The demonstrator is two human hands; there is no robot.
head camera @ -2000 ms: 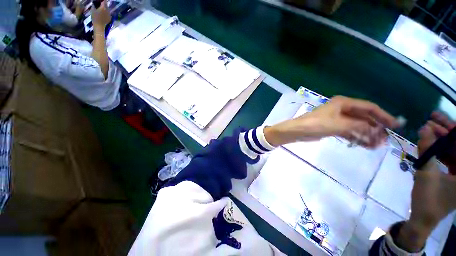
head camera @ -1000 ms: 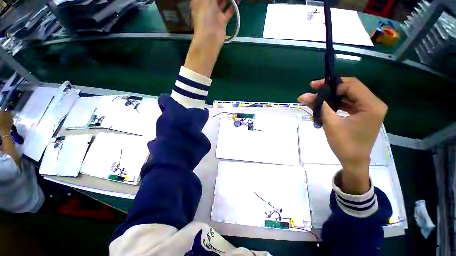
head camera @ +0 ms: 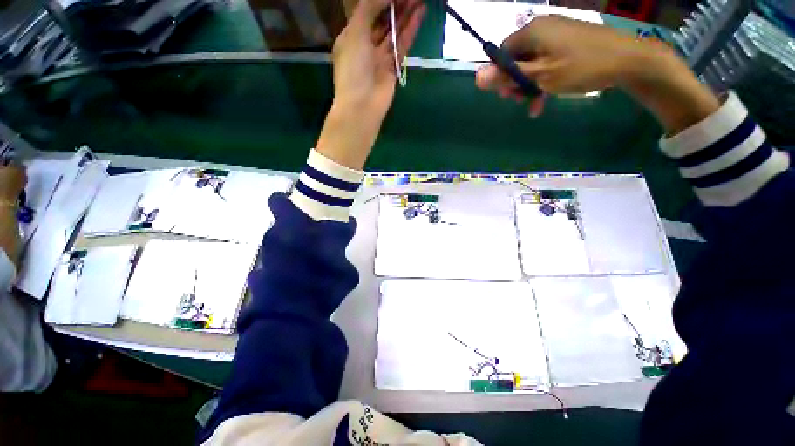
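My left hand (head camera: 370, 61) is raised at the top centre and holds a thin pale tape roll (head camera: 395, 43), seen nearly edge-on. My right hand (head camera: 558, 57) is raised to its right and grips black scissors (head camera: 492, 48), whose blades point up and left towards the roll. The blade tips are hard to make out. Below lie white card panels (head camera: 445, 314) in a two-by-two layout. Each has a small green circuit board (head camera: 492, 385) with thin wires near an edge. The panels rest on a larger pale sheet (head camera: 349, 340).
More white panels with electronics (head camera: 187, 279) lie on a board at left, beside another worker's arm (head camera: 10, 209). A rail (head camera: 261, 59) runs behind the green surface. Beyond it are paper stacks (head camera: 113, 26), another white sheet (head camera: 471, 43) and stacked card edges (head camera: 732, 61).
My right hand has moved up and inward, and the scissors now tilt left towards the tape roll. The right-hand panels are more exposed. My left hand still holds the roll, now turned more edge-on.
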